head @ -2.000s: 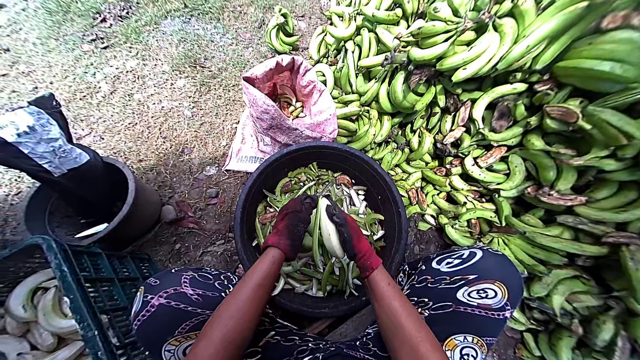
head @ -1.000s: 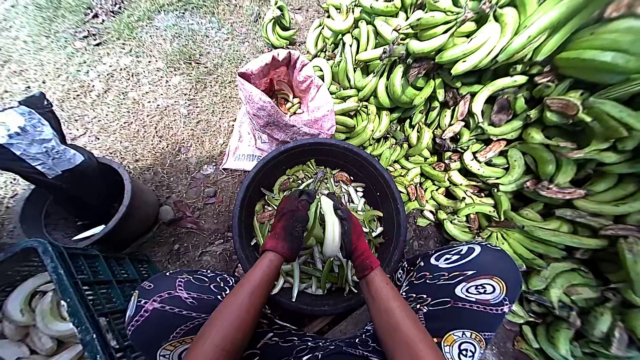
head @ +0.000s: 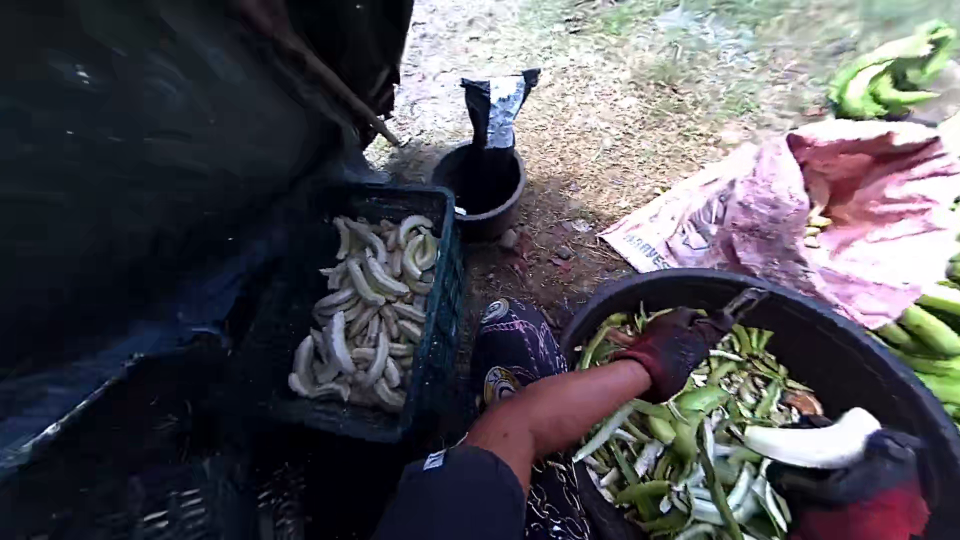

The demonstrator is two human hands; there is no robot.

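My left hand [head: 679, 349], in a dark and red glove, is over the far left part of a black round tub [head: 832, 341]. A short dark tool [head: 744, 301], its kind unclear, sticks out from its fingers. Lower right, my right hand [head: 859, 480], in a similar glove and blurred, holds a peeled plantain or green banana [head: 817, 442] above the tub. Green and whitish peels [head: 697, 435] fill the bottom of the tub. My right fingers are partly hidden by the fruit.
Left of my knee stands a dark green plastic crate [head: 442, 330] of peeled fruit [head: 367, 285]. Beyond it is a dark bucket [head: 506, 214] with a black bag [head: 487, 112]. A pink sack [head: 757, 217] and unpeeled green fruit [head: 930, 330] lie beyond the tub.
The view has swung left, bringing the whole crate in. My hands, close together over the tub before, are now apart, with the peeled fruit in my right hand.
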